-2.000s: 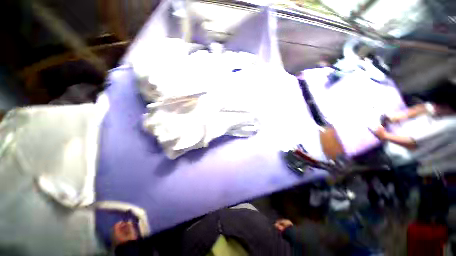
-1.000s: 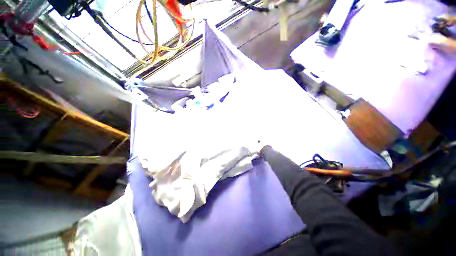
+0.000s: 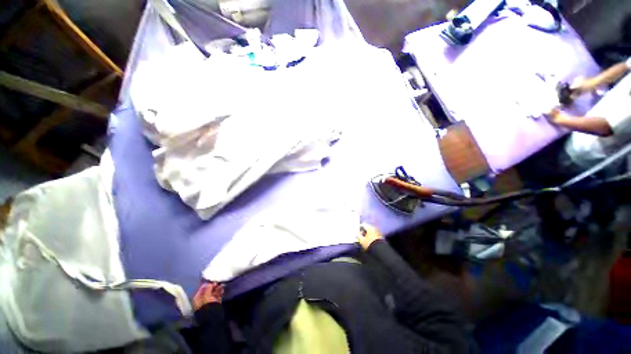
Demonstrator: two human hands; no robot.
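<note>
A long white garment piece lies along the near edge of the purple-covered table. My left hand is at its left end and my right hand at its right end, both with fingers on the cloth. The fingertips are small and partly hidden. A steam iron with a dark pointed sole and brown-orange handle rests right of the piece, apart from my right hand. A large loose white pile fills the middle of the table.
A cloth-covered box stands at left, with a cream strip reaching onto the table. The iron's dark hose runs right. A brown block is at the right edge. Another person's arms work at the neighbouring table.
My right hand has come back from the pile to the near edge, and the garment piece now lies there. My left hand has come into view. The camera view has shifted.
</note>
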